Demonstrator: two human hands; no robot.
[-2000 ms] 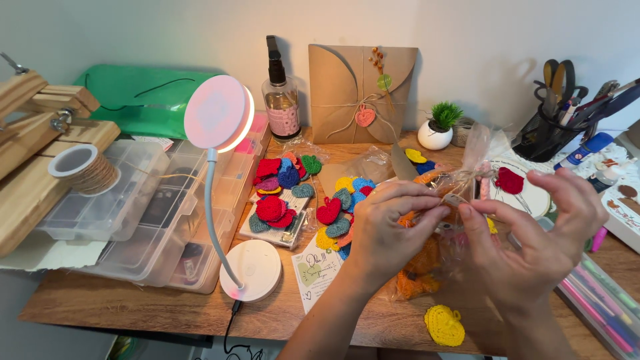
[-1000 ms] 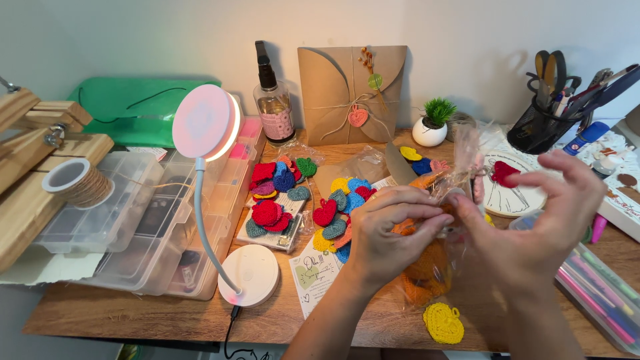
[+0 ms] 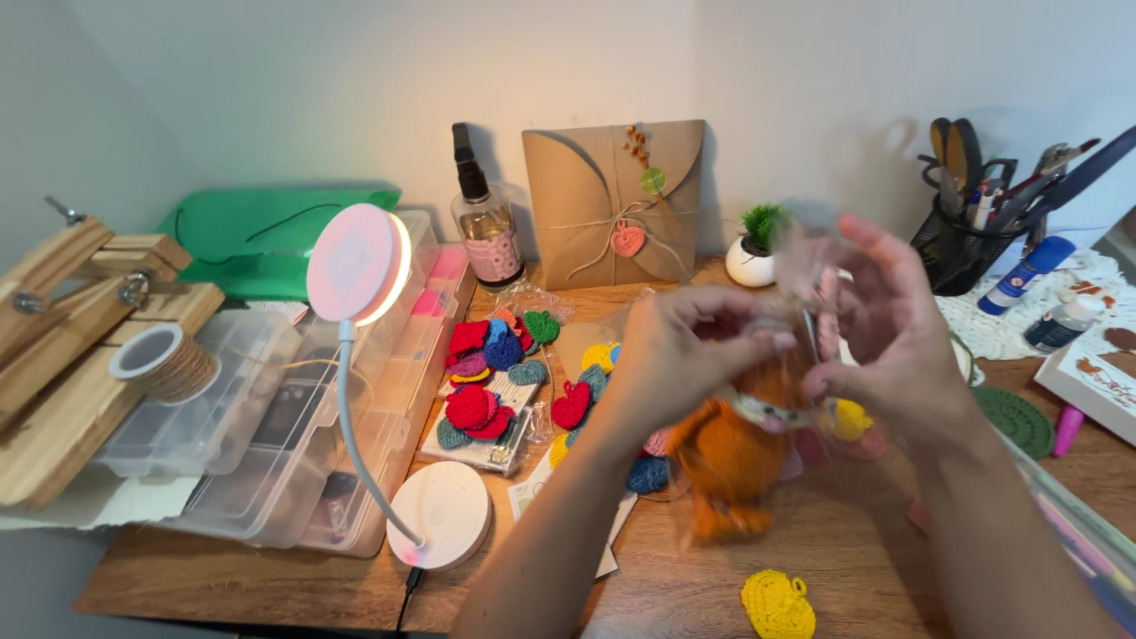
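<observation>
An orange knitted toy [image 3: 728, 461] stands in a clear plastic bag above the right part of the wooden desk. My left hand [image 3: 692, 355] pinches the gathered top of the bag between thumb and fingers. My right hand [image 3: 896, 337] is curled at the bag's other side, with its thumb low and its fingertips raised and blurred; a pale pink item shows by its fingers. A yellow crocheted heart [image 3: 777, 605] lies on the desk below the bag. Red, blue and green crocheted pieces [image 3: 472, 408] lie in a pile left of my left hand.
A ring lamp [image 3: 355, 266] stands left of the crochet pieces, beside clear plastic organizers [image 3: 266, 497] and a twine spool [image 3: 165, 364]. Behind are a spray bottle [image 3: 488, 235], a kraft envelope [image 3: 568, 177] and a small potted plant [image 3: 753, 264]. A black mesh holder [image 3: 958, 253] with scissors is at right.
The bagged orange toy now hangs or stands more upright between my hands. My right hand's fingers have moved up around the bag's top. The earlier frames show both hands pinching at its neck.
</observation>
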